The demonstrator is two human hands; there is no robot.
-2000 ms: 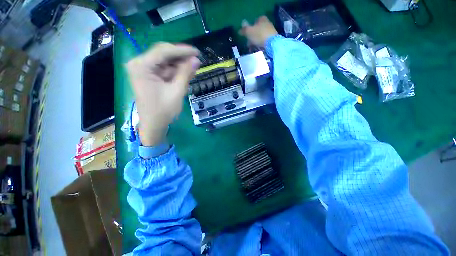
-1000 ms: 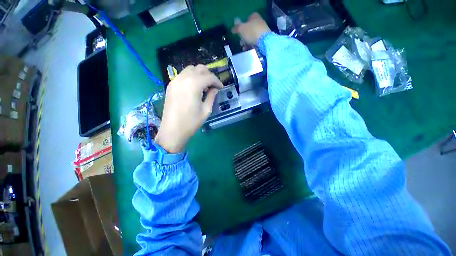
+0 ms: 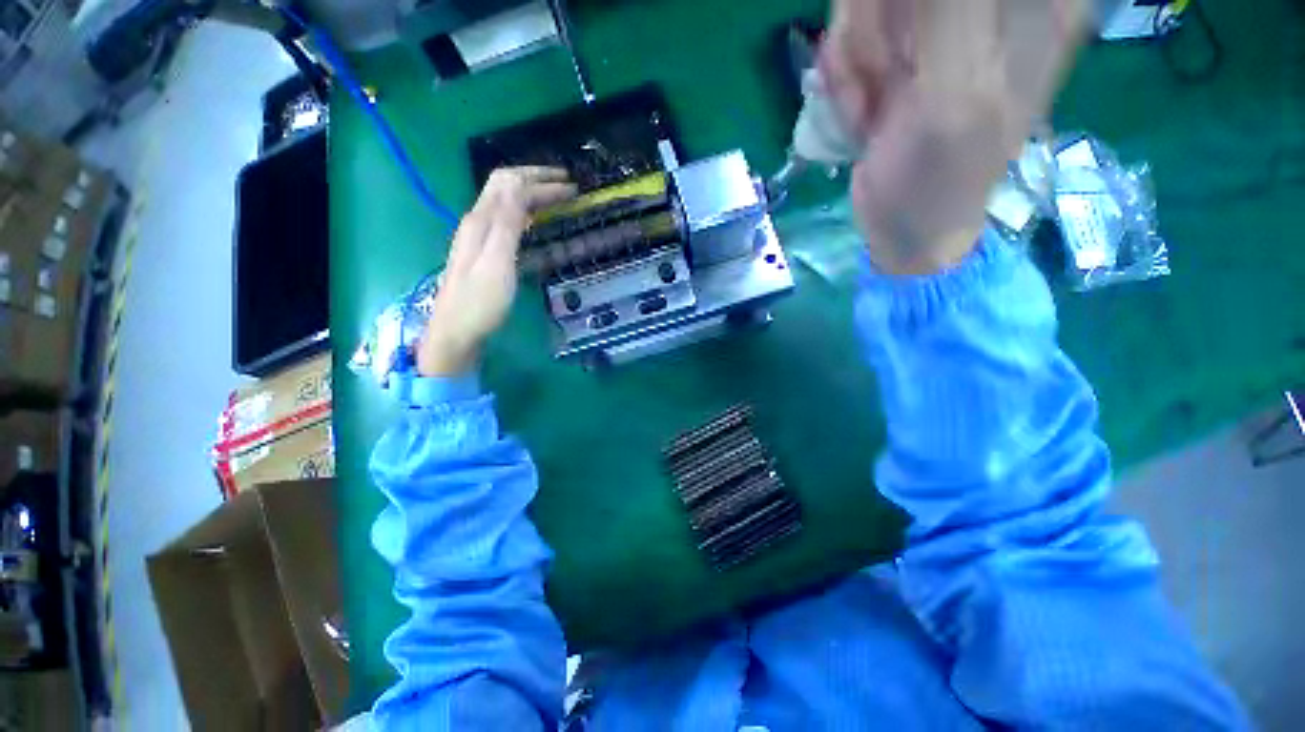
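Note:
The silver hand-cranked machine (image 3: 666, 265) stands on the green mat, with a ribbed dark roller (image 3: 608, 240) and a yellow bar (image 3: 616, 193) across it. My left hand (image 3: 487, 258) is at the roller's left end, fingertips over it; whether it holds a strip is hidden. My right hand (image 3: 952, 122) is raised right of the machine, large and blurred. A pale, blurred part (image 3: 823, 132), possibly the crank handle, shows beside its fingers; I cannot tell if it is gripped. Dark component strips (image 3: 733, 489) lie in a row in front of the machine.
A black tray (image 3: 494, 147) with small bits is behind the machine. A clear bag of dark parts (image 3: 389, 336) lies left, under a blue cord (image 3: 387, 136). Labelled clear bags (image 3: 1102, 215) lie right. A cardboard box (image 3: 236, 594) and black bin (image 3: 282, 250) stand left of the bench.
My right hand has come from behind the machine's right end up and to the right, closer to the camera. My left hand has moved from over the roller to its left end.

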